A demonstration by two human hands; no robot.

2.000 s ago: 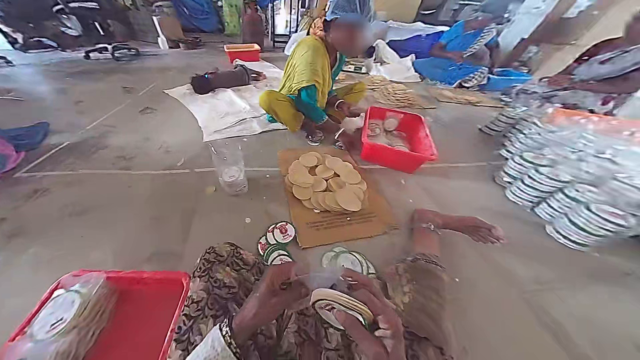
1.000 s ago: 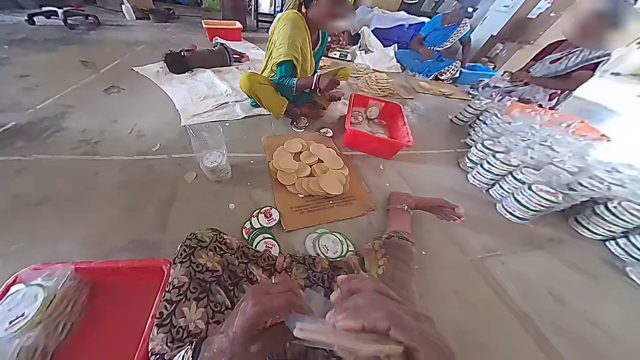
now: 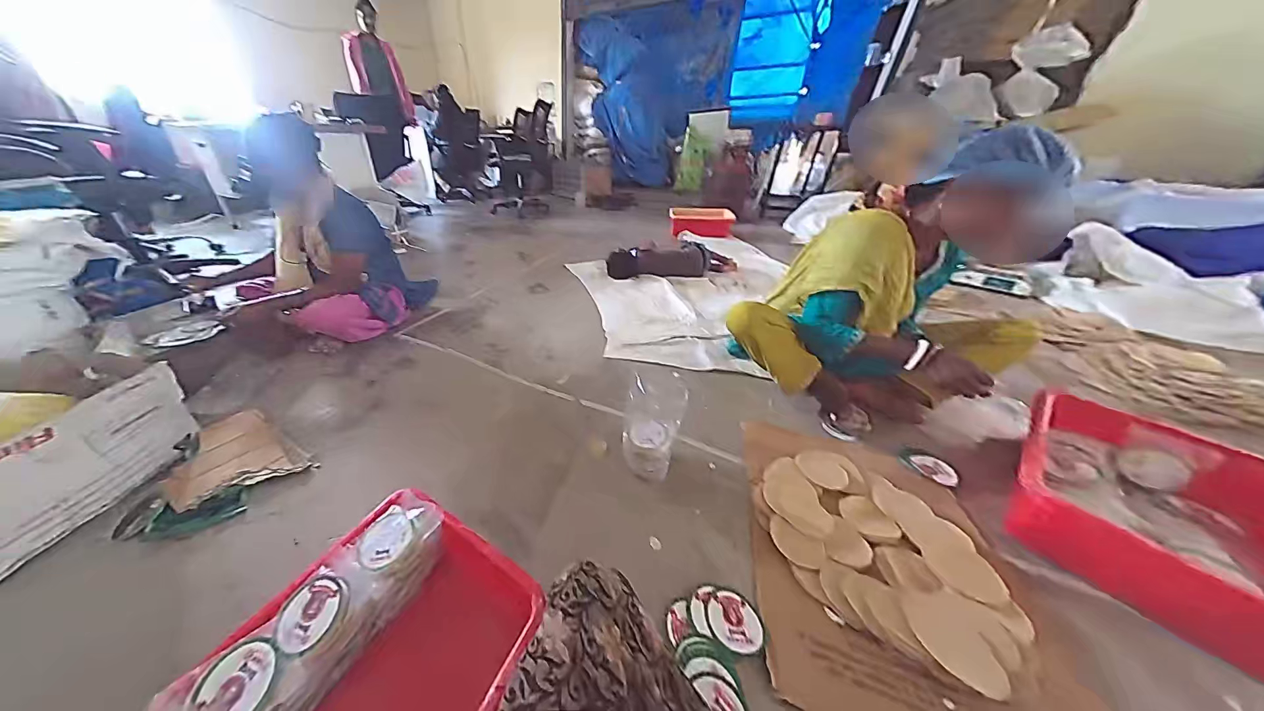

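Neither my left hand nor my right hand shows in the current view; only my patterned clothing (image 3: 595, 647) is at the bottom edge. Flat round tan discs (image 3: 869, 553) lie heaped on a cardboard sheet (image 3: 790, 647) at the lower right. Printed round labels (image 3: 735, 620) are in small overlapping piles between my clothing and the cardboard. At the lower left, clear packets of discs with round labels (image 3: 312, 612) lie in a row along the left side of a red tray (image 3: 509, 592).
A clear plastic container (image 3: 654, 425) stands beyond the labels. Another red tray (image 3: 1032, 484) holds packets at the right. A person (image 3: 859, 296) sits behind the cardboard, another (image 3: 346, 247) at the left. Someone small lies on a white sheet (image 3: 642, 321).
The view has swung up and to the left. Both my hands, which held a clear packet of discs in the earlier frames, have left the view.
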